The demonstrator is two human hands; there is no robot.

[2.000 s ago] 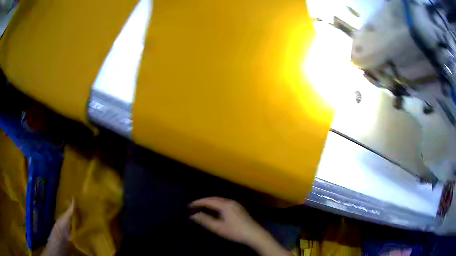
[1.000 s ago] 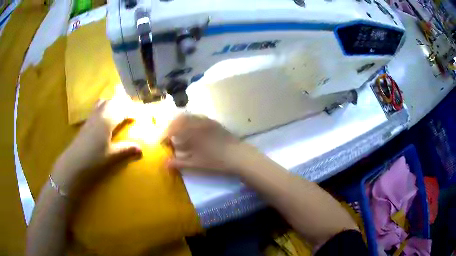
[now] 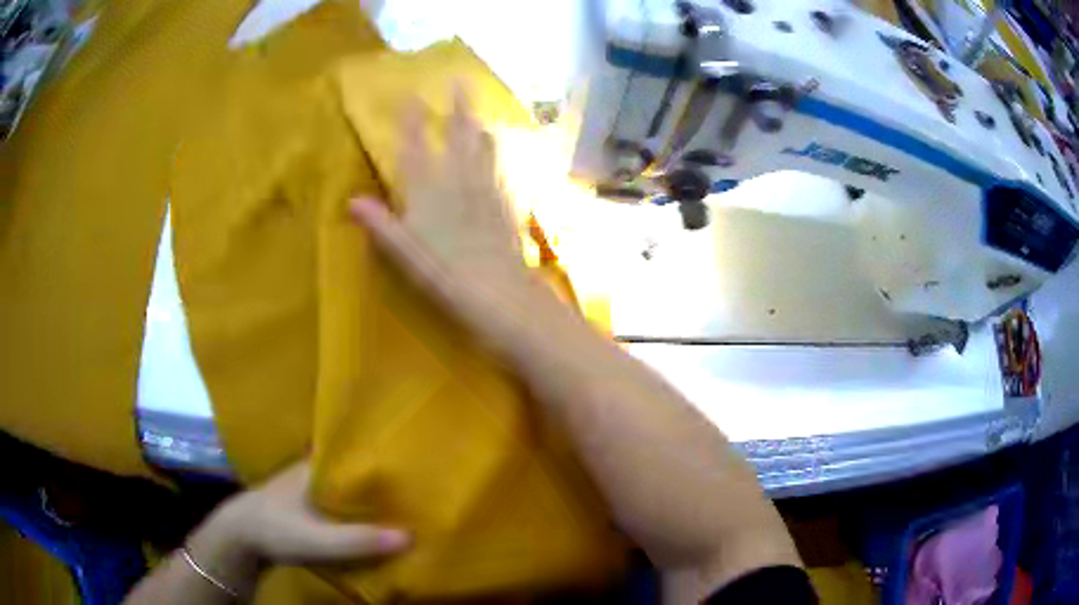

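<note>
A mustard-yellow panel (image 3: 414, 408) lies partly folded on the machine table and hangs over its front edge. My right hand (image 3: 456, 225) lies on its upper part with the fingers spread, a little blurred, left of the needle area. My left hand (image 3: 296, 520) is at the table's front edge, its fingers behind the cloth and its thumb on top, holding the panel's lower left part. The white sewing machine head (image 3: 816, 142) with a blue stripe stands to the right. Glare hides the needle and presser foot.
Another large yellow panel (image 3: 89, 236) covers the table's left side. A measuring strip (image 3: 828, 455) runs along the front edge. Red-orange looped items (image 3: 1018, 352) lie at the far right. A blue crate with pink fabric (image 3: 956, 555) is below right, and another blue crate (image 3: 107, 567) is below left.
Both hands have left the needle area. My left hand has moved down to the table's front edge, my right hand up and left onto the cloth. The panel is now left of the needle; the view has shifted.
</note>
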